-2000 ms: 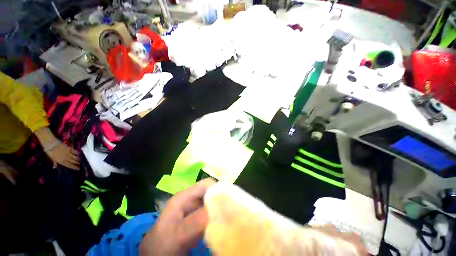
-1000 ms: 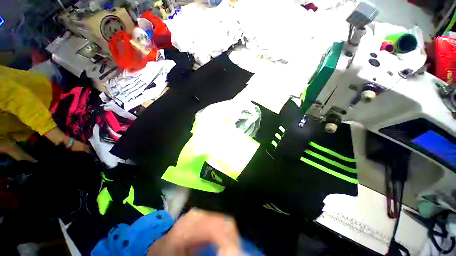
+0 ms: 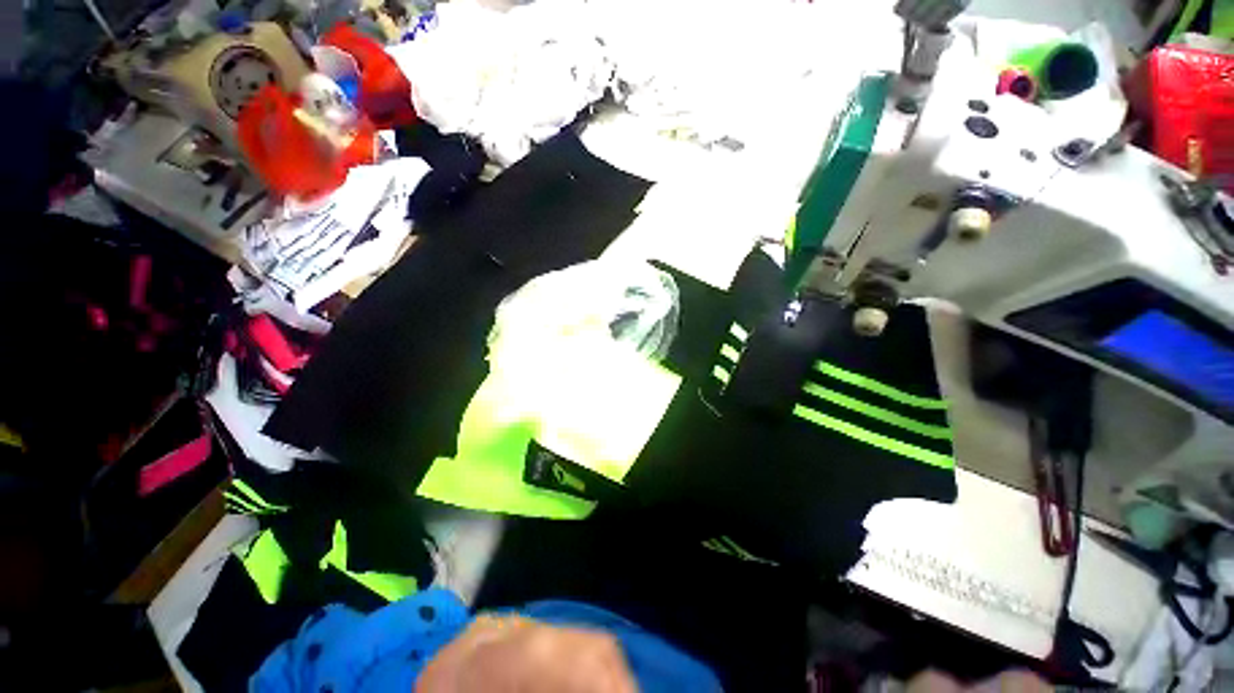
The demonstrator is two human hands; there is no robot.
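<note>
My left hand (image 3: 528,661), with a blue dotted sleeve (image 3: 359,644), is cut off by the bottom edge and blurred. Its fingers and any hold are not clear. A small blurred strip of my right hand (image 3: 964,681) shows at the bottom right. Neither hand visibly touches the cloth. A neon yellow-green panel (image 3: 501,467) with a black logo patch (image 3: 562,473) lies beyond my left hand on dark fabric. A crinkled clear plastic bag (image 3: 647,314) lies at its far end. A black panel with three neon stripes (image 3: 866,447) lies by the machine.
A white sewing machine (image 3: 1056,251) with green side cover and blue screen stands at right. A white fabric heap (image 3: 508,75) lies at the back. A red plastic bag (image 3: 298,142) sits by a beige machine (image 3: 237,75). Black and pink pieces (image 3: 271,349) are at left.
The pale yellow bread seen between my hands two seconds ago is out of view. My left hand has moved lower. The person in yellow at left is nearly gone from view.
</note>
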